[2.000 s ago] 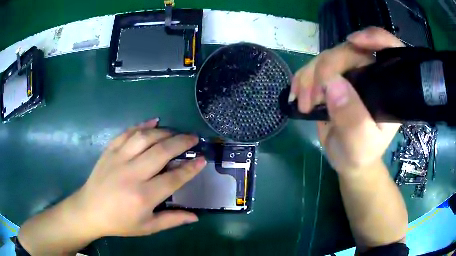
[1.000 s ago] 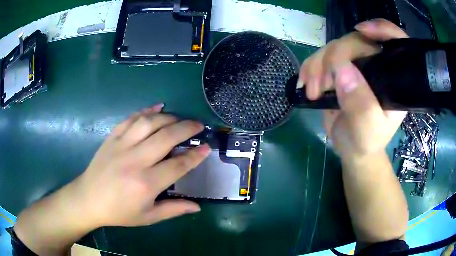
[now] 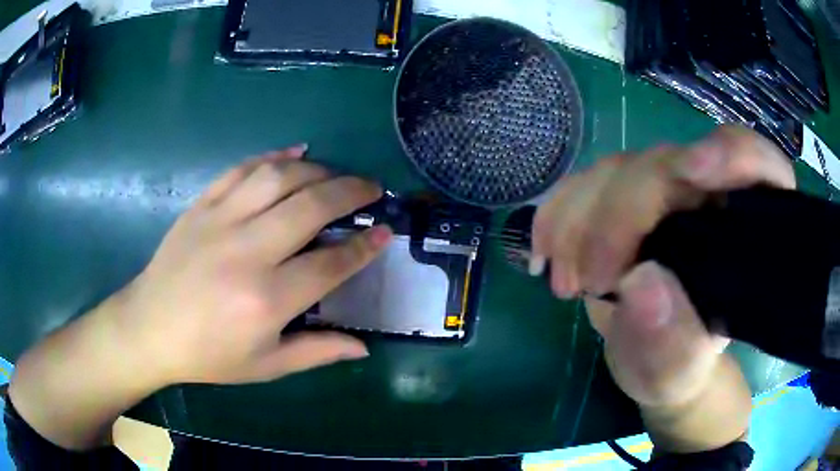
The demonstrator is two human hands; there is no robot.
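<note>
A display assembly (image 3: 387, 292) lies back side up on the dark-green worktop, with a silver panel and an orange flex strip at its right side. My left hand (image 3: 249, 267) lies over its left part, fingers spread and pressing on its upper edge. My right hand (image 3: 659, 248) is closed around a thick black electric screwdriver (image 3: 746, 267), right of the display assembly. The screwdriver's nose points left towards the assembly's upper right corner; its tip is blurred. The round screw tray (image 3: 488, 110) stands just behind the assembly, dark screws covering its upper left part.
Another display assembly (image 3: 318, 28) lies at the back, cut off by the top edge. A short stack of them (image 3: 37, 83) is at the far left. A tall stack of black assemblies (image 3: 728, 55) stands at the back right. A cable (image 3: 626, 453) hangs near my right wrist.
The screwdriver and my right hand have moved down from the screw tray to beside the display assembly. The view has shifted, so the worktop things sit higher. My left hand stays on the assembly.
</note>
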